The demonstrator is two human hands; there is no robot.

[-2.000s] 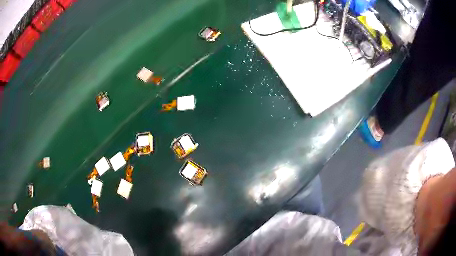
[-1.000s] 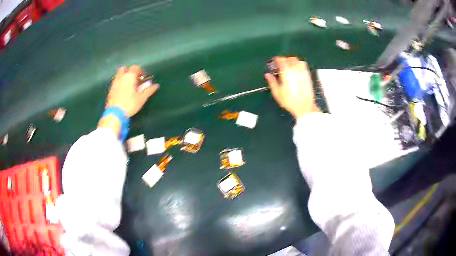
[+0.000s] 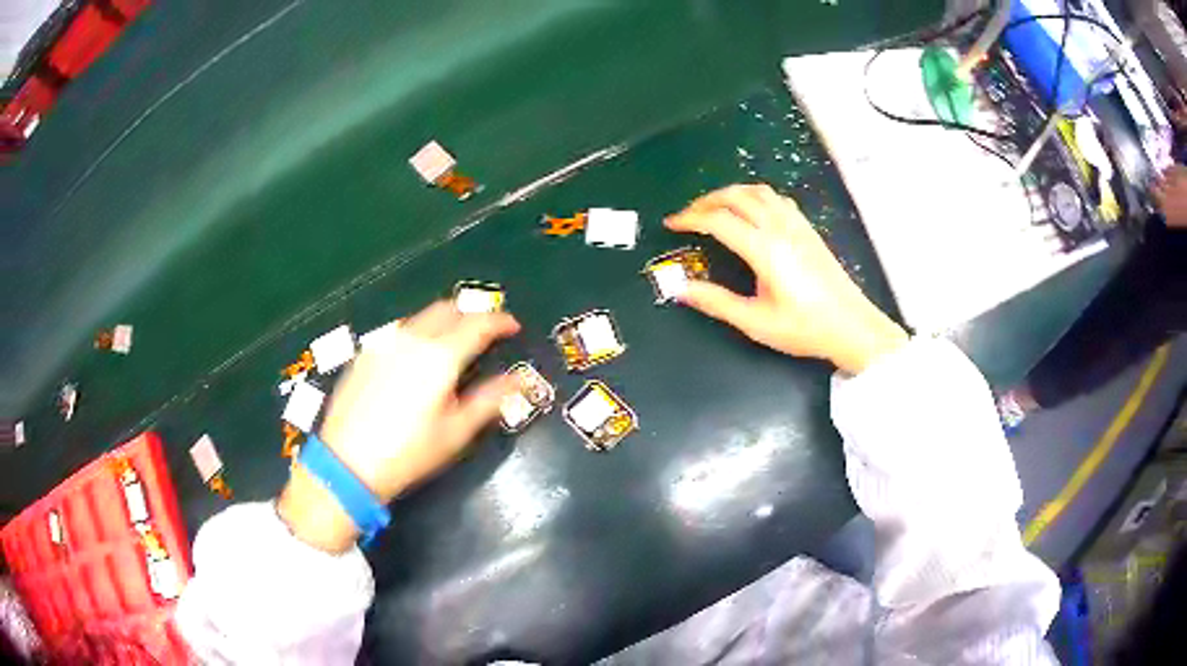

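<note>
My left hand (image 3: 410,410), with a blue wrist band, is open over the bench. Its thumb tip is at a watch housing (image 3: 527,397), and its fingers are just below another housing (image 3: 479,298). My right hand (image 3: 781,273) is open, thumb and fingers apart, its thumb tip at a housing (image 3: 674,277) on the bench. Two more housings (image 3: 590,338) (image 3: 600,415) lie between the hands. Loose white-backed display modules with orange flex tails lie behind (image 3: 612,228) and to the left (image 3: 333,347). My left hand partly hides one display module.
A red parts tray (image 3: 85,572) holding display modules stands at the lower left. Red trays (image 3: 78,52) line the far left edge. A white board (image 3: 898,195) with black equipment and cables lies at the right. Another person's hand (image 3: 1172,195) shows at the right edge.
Both hands have come closer to me, and my left hand has also moved right. Two more housings now lie beside the group of three. The view has shifted.
</note>
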